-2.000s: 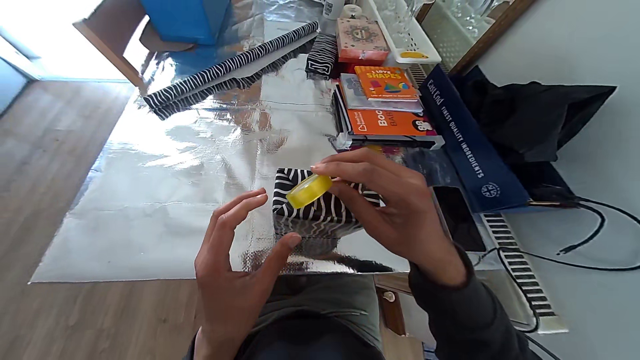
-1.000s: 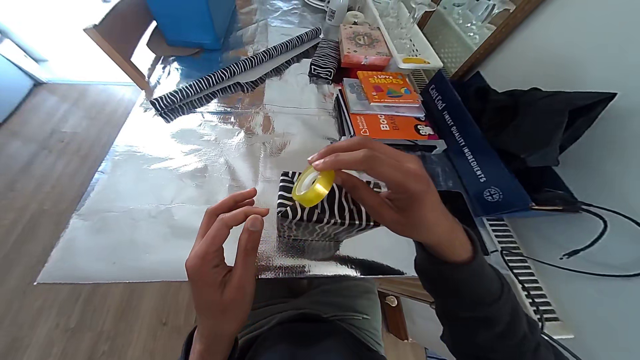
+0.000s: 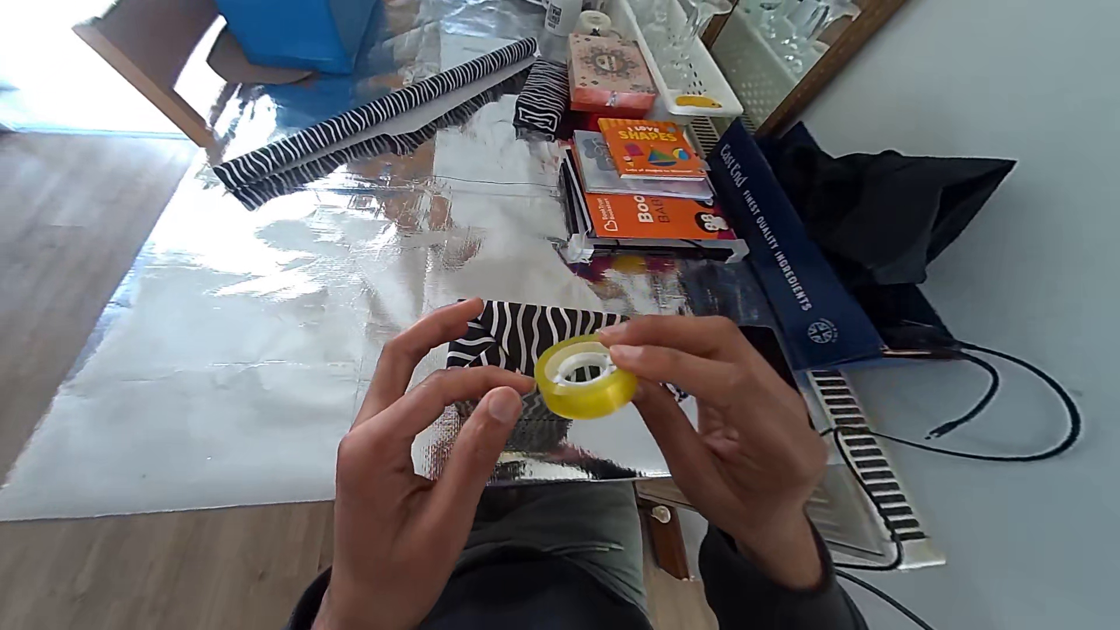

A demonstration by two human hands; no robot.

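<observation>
My right hand [image 3: 726, 411] grips a roll of yellow clear tape [image 3: 588, 398] between thumb and fingers, tilted so that its white core shows. Close to the roll's left side is my left hand [image 3: 429, 464], index fingertip at or nearly at the tape, thumb a little apart from it; whether it touches is hard to tell. Below both hands, a box wrapped in zebra-striped paper [image 3: 516, 328] lies on the silver table covering [image 3: 262, 376], partly hidden by the hands and the tape.
A roll of zebra-striped wrapping paper [image 3: 376, 114] lies at the back left. Books [image 3: 652, 214], a small striped parcel [image 3: 542, 96], a patterned box [image 3: 610, 70] and a white basket [image 3: 691, 79] stand behind. A dark blue box [image 3: 796, 254] and a radiator [image 3: 866, 464] are at right.
My left hand has come up to the left side of the tape roll, its fingers now near the roll. My right hand still holds the roll, which is tilted differently.
</observation>
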